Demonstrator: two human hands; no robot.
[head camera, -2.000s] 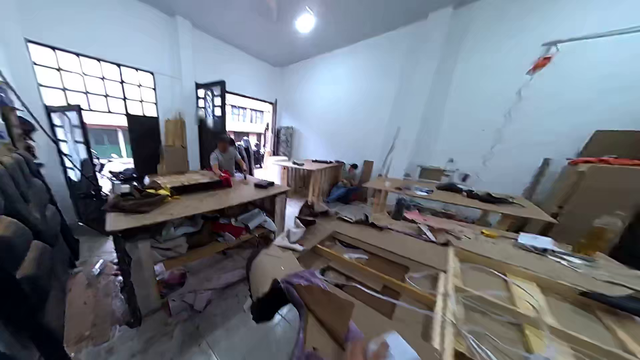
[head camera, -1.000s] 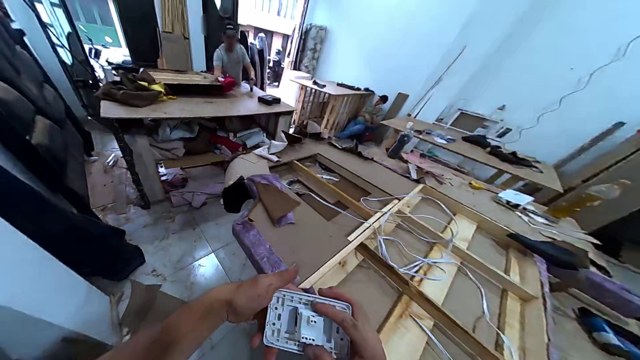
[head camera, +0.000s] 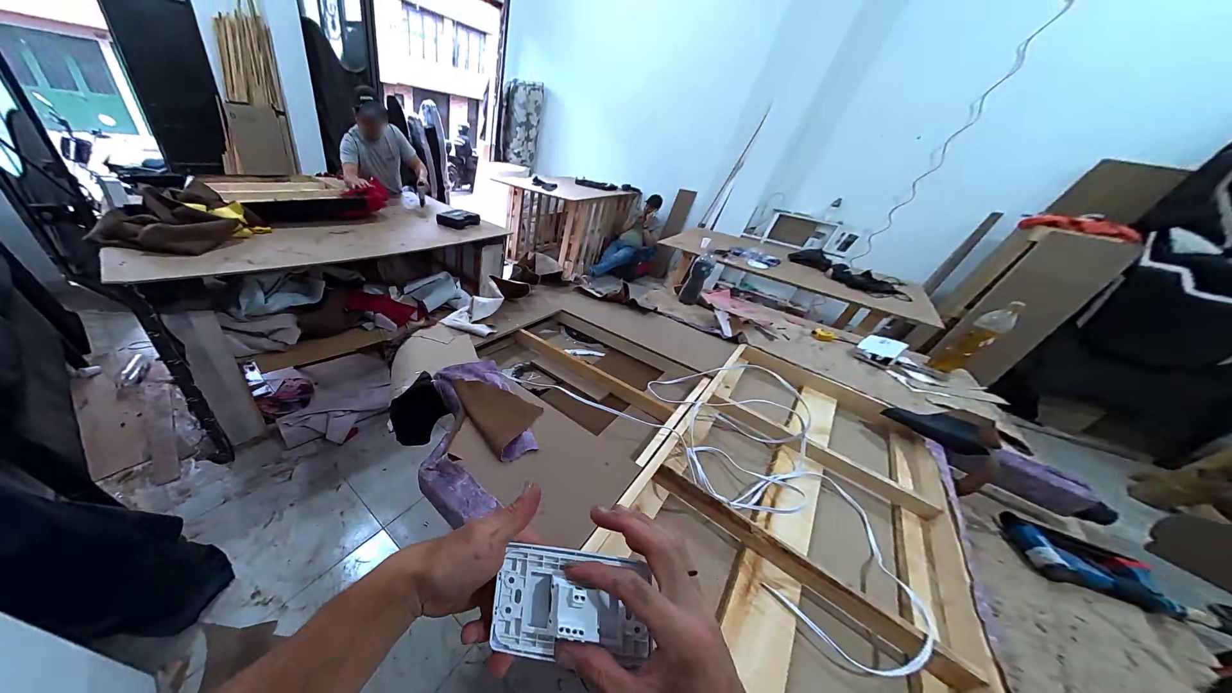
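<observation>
A white plastic electrical wall plate (head camera: 527, 599), its ribbed back facing me, is held between both hands at the bottom centre. My left hand (head camera: 467, 573) grips its left edge, with fingers behind it and the thumb raised above. My right hand (head camera: 664, 616) is around its right side, a finger and thumb at the small white socket or switch module (head camera: 576, 608) in the middle. Beyond the hands lies a wooden frame (head camera: 770, 539) with a loosely coiled white cable (head camera: 746, 491) over its slats.
Purple fabric (head camera: 457, 493) hangs by the cardboard-covered work surface. A worktable (head camera: 318, 252) stands at left, with a person (head camera: 377, 149) behind it. Another person (head camera: 630, 239) sits low near the back wall. A blue tool (head camera: 1068, 558) and a bottle (head camera: 977, 337) are at right.
My right hand's fingers have spread and shifted over the plate, and my left thumb has lifted. The view has tilted down since the oldest frame, where the plate was not clearly visible.
</observation>
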